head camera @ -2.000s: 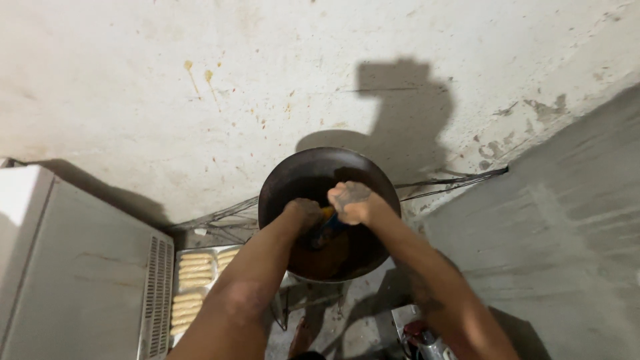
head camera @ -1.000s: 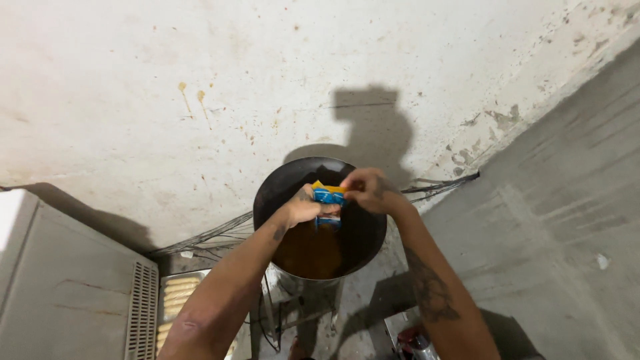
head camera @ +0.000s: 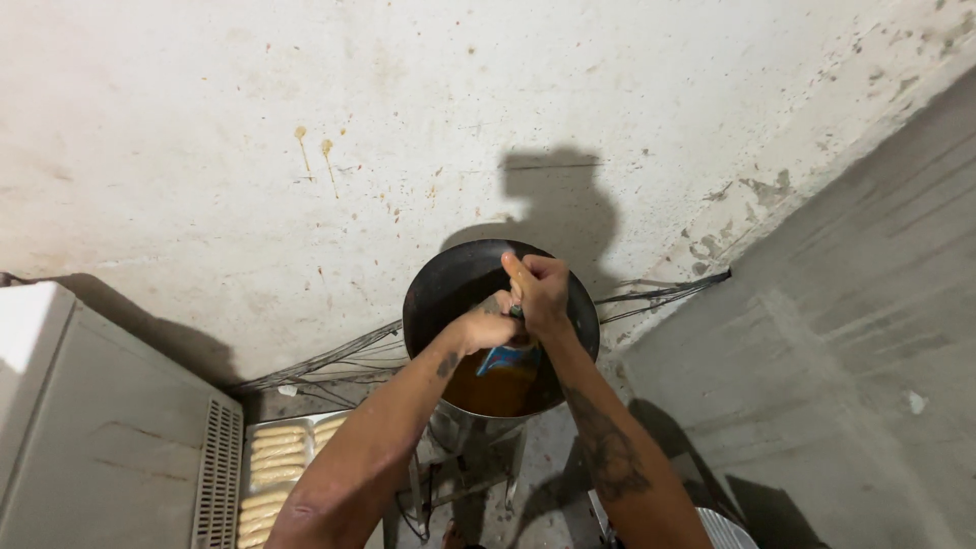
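Observation:
A wide dark metal pan (head camera: 438,286) with brownish liquid in its bottom stands on a metal frame stand near the wall. Above it, my left hand (head camera: 488,328) and my right hand (head camera: 540,293) meet, both closed around a blue plastic packet (head camera: 507,358). The packet's lower part hangs below my hands over the liquid. Its upper part is mostly hidden by my fingers, and my right thumb points up.
On the left is a white appliance (head camera: 122,427) with a vented side. Beside it, trays hold several pale dough sticks (head camera: 278,454). Dark cables (head camera: 335,354) run along the stained wall behind the pan. A ridged metal item (head camera: 724,530) lies at bottom right.
My hands, which were side by side with the blue and yellow packet between them one second ago, are now drawn together, the right one higher. The blue packet hangs lower.

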